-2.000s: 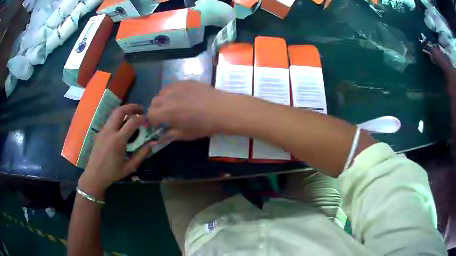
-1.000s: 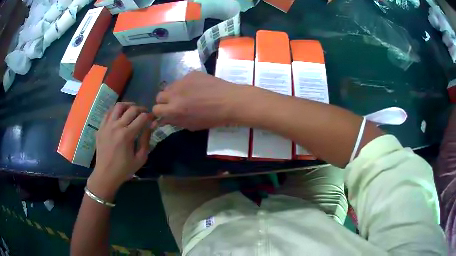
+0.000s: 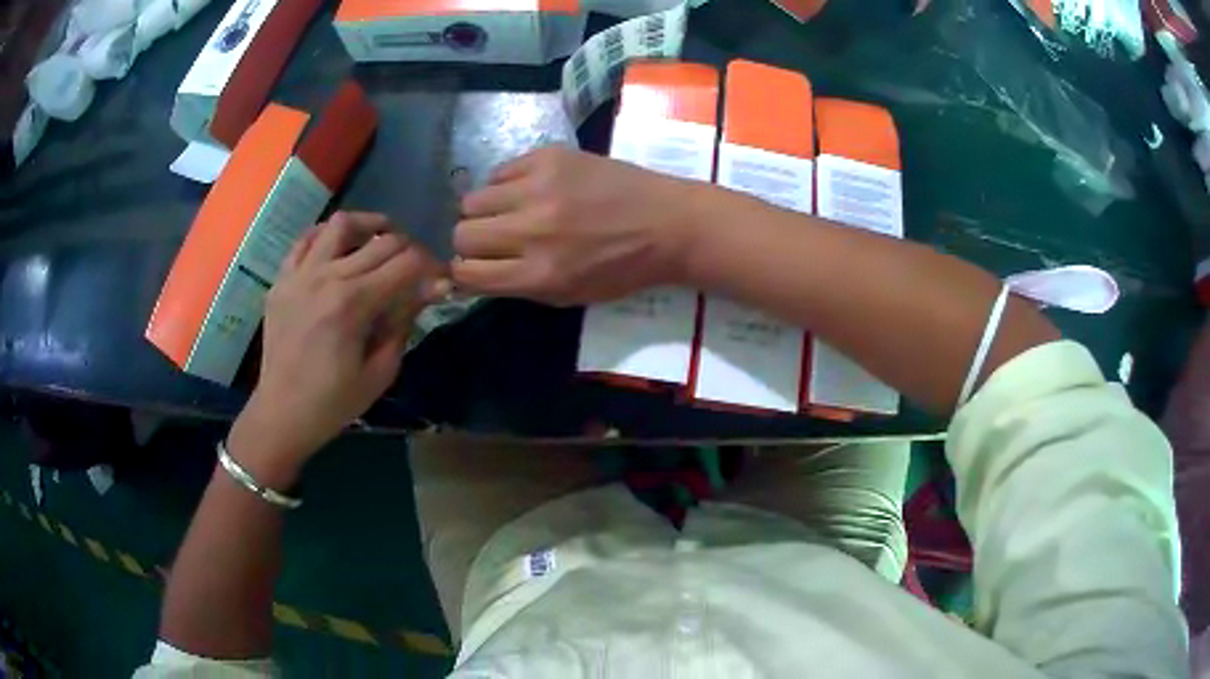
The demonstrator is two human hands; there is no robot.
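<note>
My left hand [image 3: 338,325] and my right hand [image 3: 564,232] meet fingertip to fingertip over the table's near edge. Both pinch a white sticker strip [image 3: 449,316], mostly hidden by the fingers. A length of barcode label strip [image 3: 624,53] curls on the table beyond my right hand. Three closed orange and white cartons [image 3: 763,173] lie side by side, printed backs up, partly covered by my right forearm. An orange and white carton [image 3: 239,239] stands at a slant just left of my left hand.
More cartons lie at the far left [image 3: 246,66] and far middle [image 3: 458,37]. White wrapped bundles [image 3: 80,66] are heaped at the upper left. A clear plastic bag [image 3: 1062,126] lies at the upper right. A white loop [image 3: 1068,288] hangs at my right wrist.
The view has shifted, so the cartons sit higher in the picture. The white piece open to view between my hands two seconds ago is now mostly covered by closed fingers.
</note>
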